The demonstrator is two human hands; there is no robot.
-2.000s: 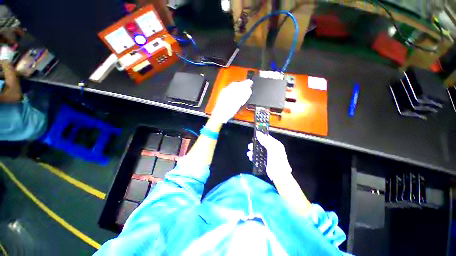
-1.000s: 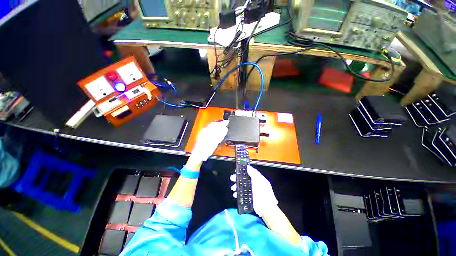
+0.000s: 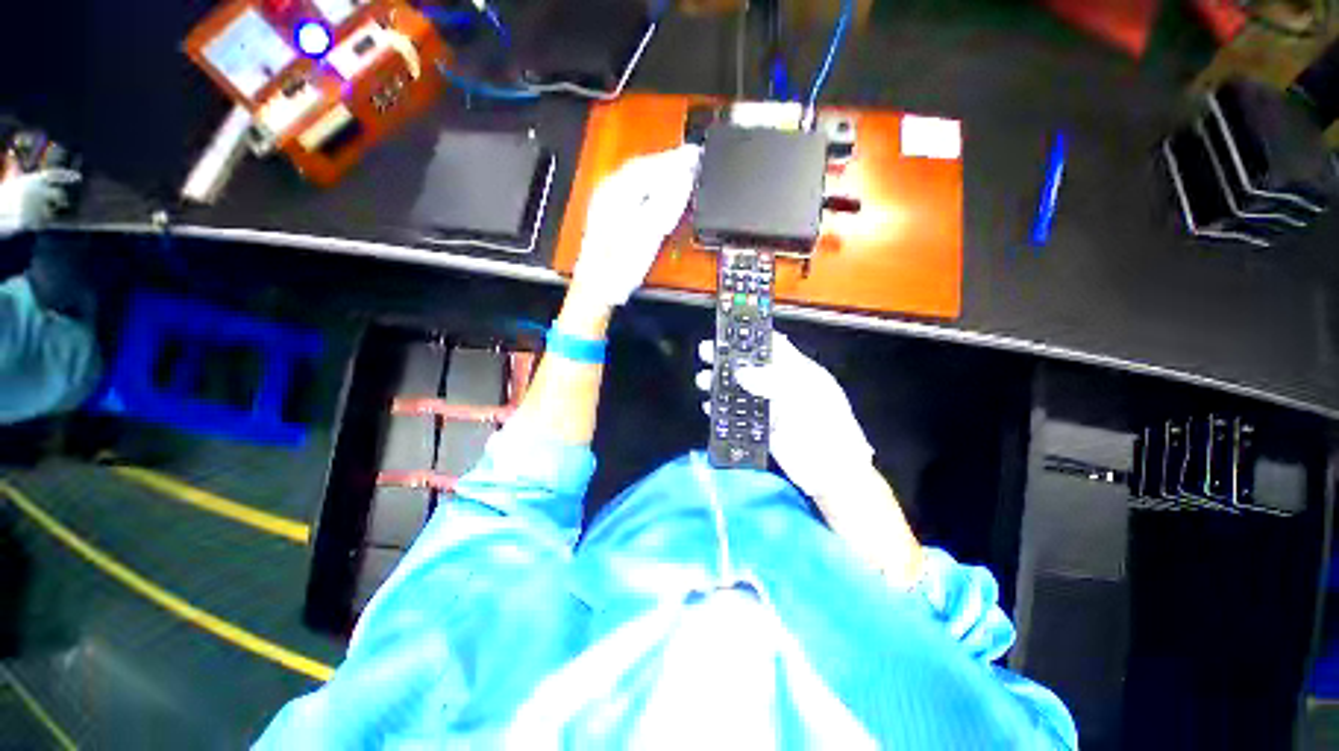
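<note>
A black set-top box (image 3: 761,184) sits on the orange test fixture (image 3: 896,264), its far edge at the connectors (image 3: 770,115). My gloved left hand (image 3: 642,220) is at the box's left edge; its fingertips touch the box, and whether they grip it is hard to tell. My gloved right hand (image 3: 800,404) holds a long black remote control (image 3: 743,352), its far end close to the box's near edge.
Left of the fixture lie another black box (image 3: 482,184) and the open orange tester (image 3: 331,88) with a glowing light. A blue marker pen (image 3: 1049,188) and stacked units (image 3: 1241,162) are at right. A tote (image 3: 347,484) stands below left. Another person's gloved hand (image 3: 33,198) shows far left.
The view has tipped down, so the shelf and oscilloscopes have left the picture. The second person's hand has come into view at far left. My hands keep about the same places at the box and remote.
</note>
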